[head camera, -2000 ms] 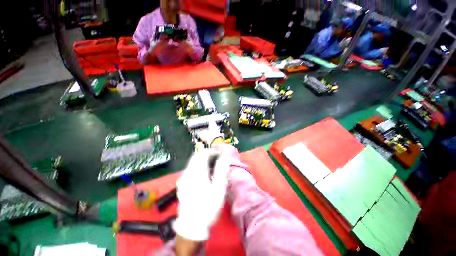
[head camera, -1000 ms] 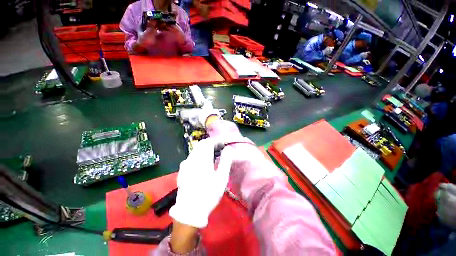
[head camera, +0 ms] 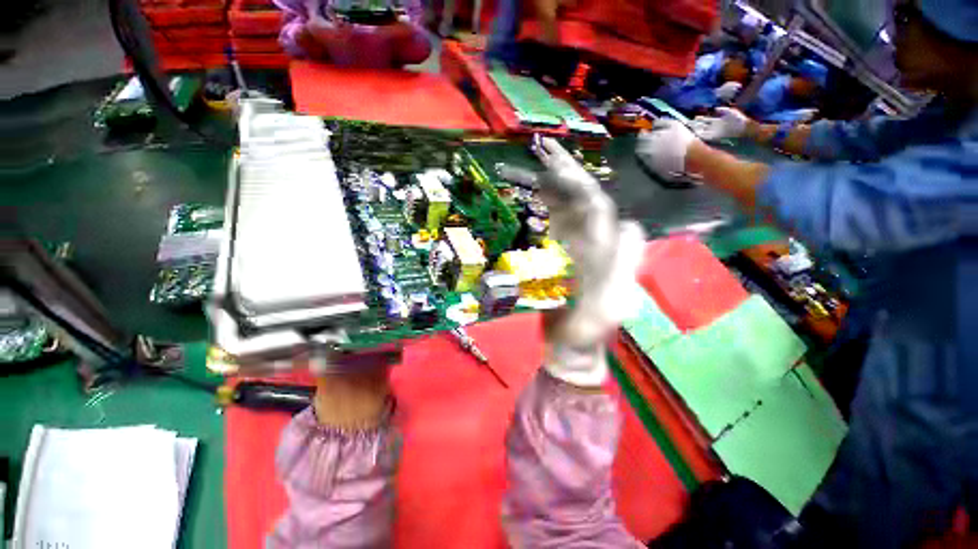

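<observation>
A large green circuit board assembly (head camera: pixel 429 231) is held up, tilted, above the red work mat (head camera: pixel 456 450). Its component face shows yellow, white and blue parts, with a silver-white side heat sink (head camera: pixel 295 220) along the left edge. My left hand (head camera: pixel 352 391) is under the heat sink end; its wrist shows, but its fingers are hidden by the board. My right hand (head camera: pixel 590 252), in a white glove and blurred, is against the board's right edge with its fingers pointing up. A thin white marker (head camera: pixel 472 352) lies on the mat below the board.
A black-handled tool (head camera: pixel 273 395) lies on the mat's left edge, papers (head camera: pixel 102 488) at lower left. Green cards (head camera: pixel 740 391) lie on a red stack at right. A worker in blue (head camera: pixel 869 193) reaches in from the right. Another board (head camera: pixel 188 257) lies on the line at left.
Both hands now hold a board up close, where before one reached to the boards on the line. The worker in blue has come in at right with arms over the line.
</observation>
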